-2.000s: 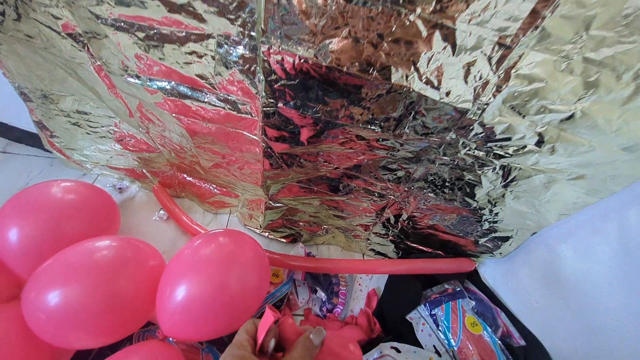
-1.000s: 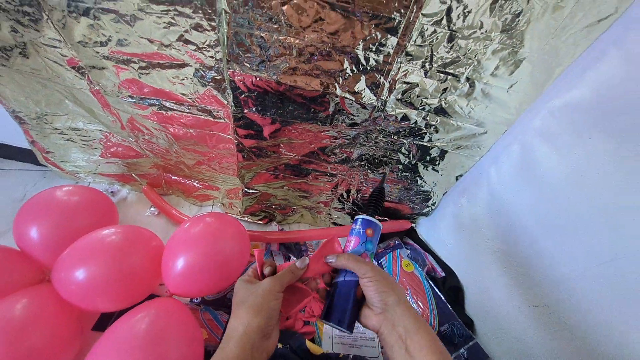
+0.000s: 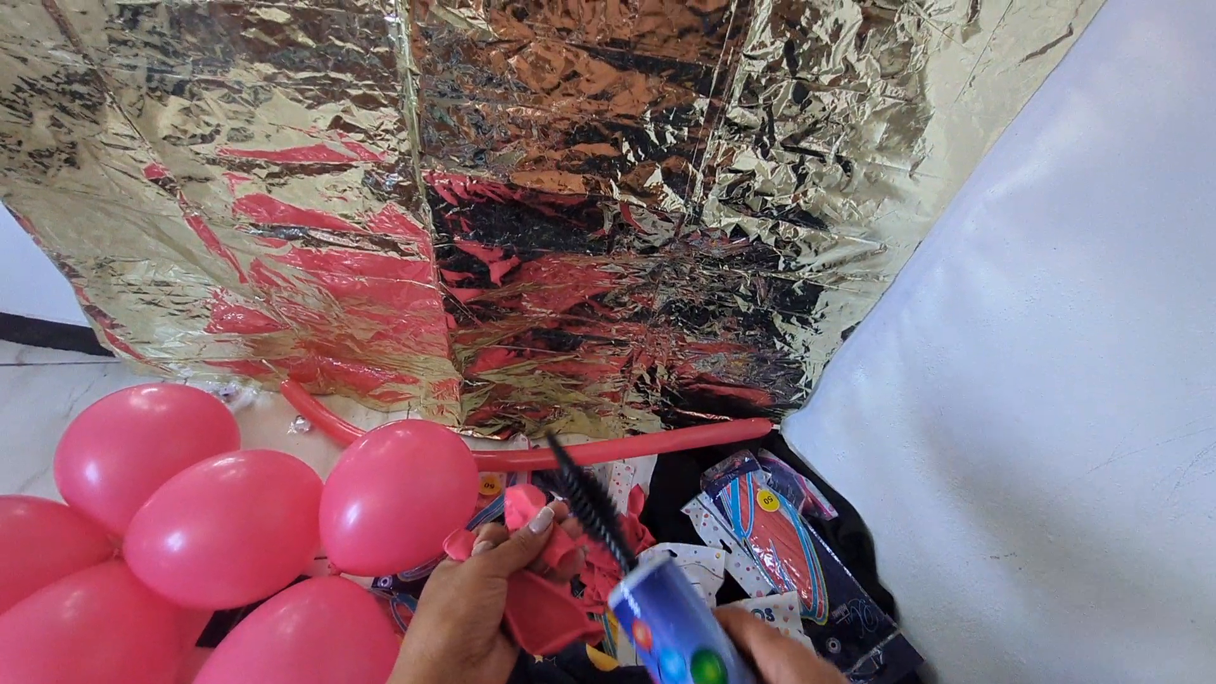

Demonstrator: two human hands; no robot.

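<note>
In my left hand [image 3: 484, 598] are limp, uninflated pink balloons [image 3: 546, 613], pinched between thumb and fingers. My right hand [image 3: 774, 651], cut off by the bottom edge, grips a blue printed cylinder [image 3: 674, 622], which looks like a balloon pump. A black bristly rod or nozzle [image 3: 591, 499] stands out from its top and points up and left, just right of the balloons. Inflated pink balloons [image 3: 223, 527] are clustered left of my left hand. More limp pink balloons [image 3: 608, 575] lie behind the two hands.
A long red balloon [image 3: 646, 445] lies along the foot of a gold foil curtain [image 3: 570, 237]. Printed balloon packets [image 3: 774, 541] lie on dark cloth at the right. A white padded surface [image 3: 1035, 380] rises at the far right, and pale tiled floor [image 3: 43, 404] shows at left.
The pump-like cylinder has moved down and right and tilted, with its black rod now in plain sight. It was not in view two seconds ago. My left hand still holds limp balloons.
</note>
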